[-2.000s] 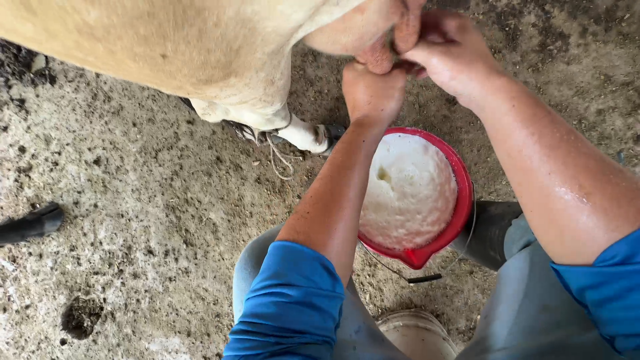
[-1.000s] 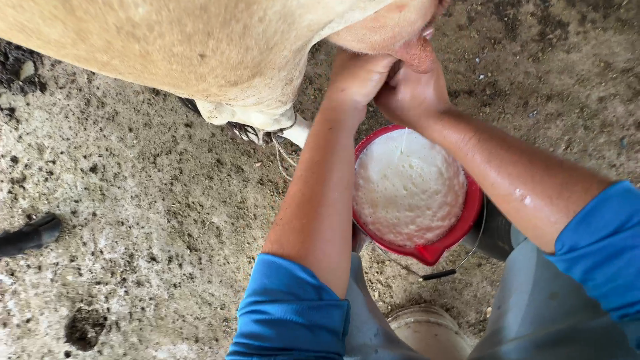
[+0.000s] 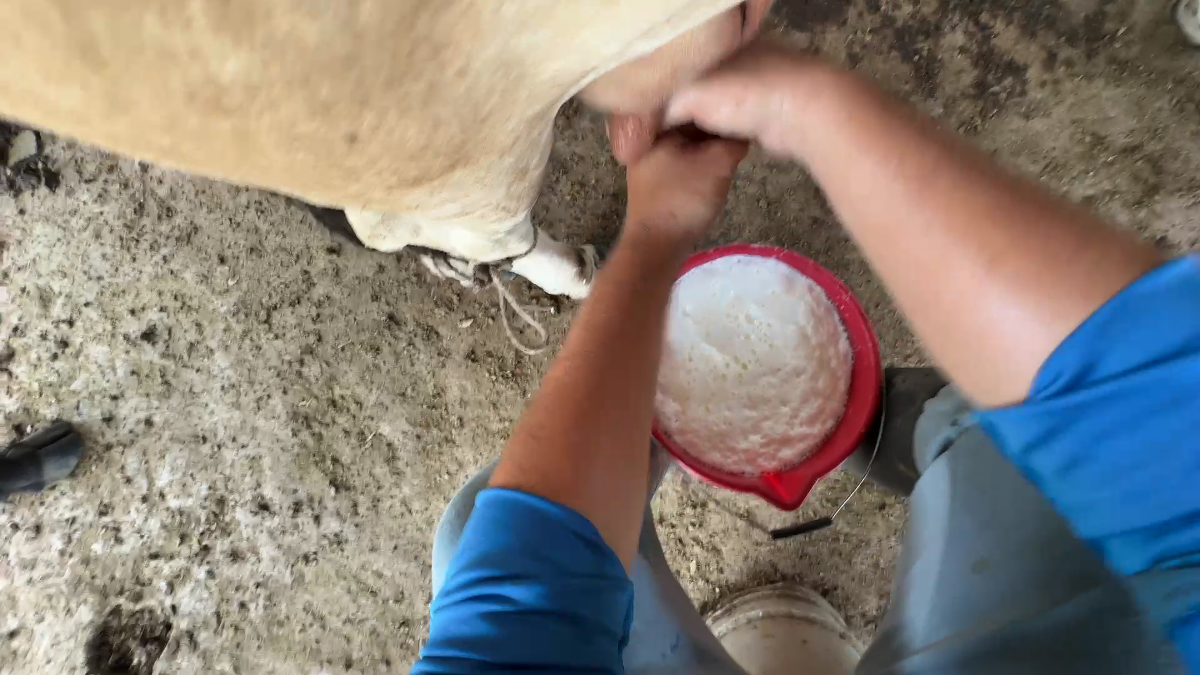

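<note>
At the udder (image 3: 656,70) of a pale tan cow (image 3: 356,94), both of my hands are close together. My left hand (image 3: 680,183) is curled in a fist around a teat that its fingers mostly hide. Just above it and to the right, my right hand (image 3: 750,98), blurred, is closed at another teat, largely covered. One bare teat (image 3: 630,136) hangs left of my hands. Below them stands a red bucket (image 3: 862,375) with a pouring spout, holding frothy white milk (image 3: 750,366). Its wire handle with a black grip (image 3: 802,528) hangs down at the near side.
The cow's hind leg (image 3: 553,267) has a rope (image 3: 511,314) tied around it, left of the bucket. A dark hoof (image 3: 39,457) shows at the far left. My knees flank the bucket, above a whitish round container (image 3: 787,623). The rough floor (image 3: 281,422) is dirty.
One second ago a bare teat showed to the right of my hands; now one shows to their left. My right hand has moved up, above my left.
</note>
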